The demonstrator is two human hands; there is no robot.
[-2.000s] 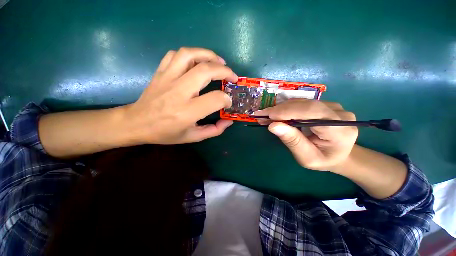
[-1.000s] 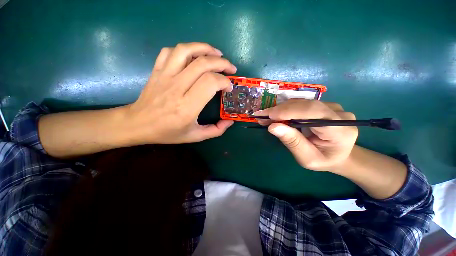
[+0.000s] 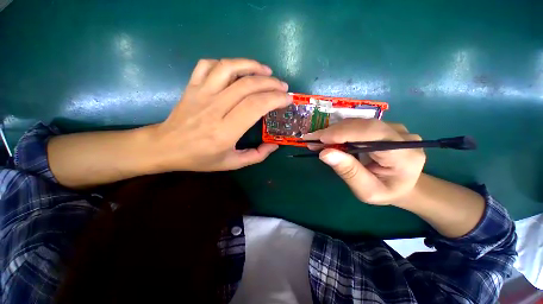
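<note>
The orange-red phone housing point(image 3: 351, 101) lies face up, tilted slightly, in front of me. At its left end is the dark circuit board point(image 3: 287, 120) with small metal parts, then a green striped patch point(image 3: 320, 120) and a white area, partly under my right fingers. My left hand point(image 3: 220, 119) grips the housing's left end, fingers at the top edge and thumb at the bottom edge. My right hand point(image 3: 378, 154) holds the black tweezers point(image 3: 411, 144), points to the left; one point is over the housing's lower edge, the other shows just below it.
The glossy dark green work surface point(image 3: 178, 35) lies around the housing and reflects lights. A white sheet or cloth point(image 3: 530, 249) shows at the far right edge, with another white piece point(image 3: 408, 244) by my right sleeve. My hair and plaid shirt fill the bottom.
My left fingers have moved right along the housing's top edge, and the index fingertip now covers the board's upper part. The tweezer points look slightly wider apart. The housing has hardly moved.
</note>
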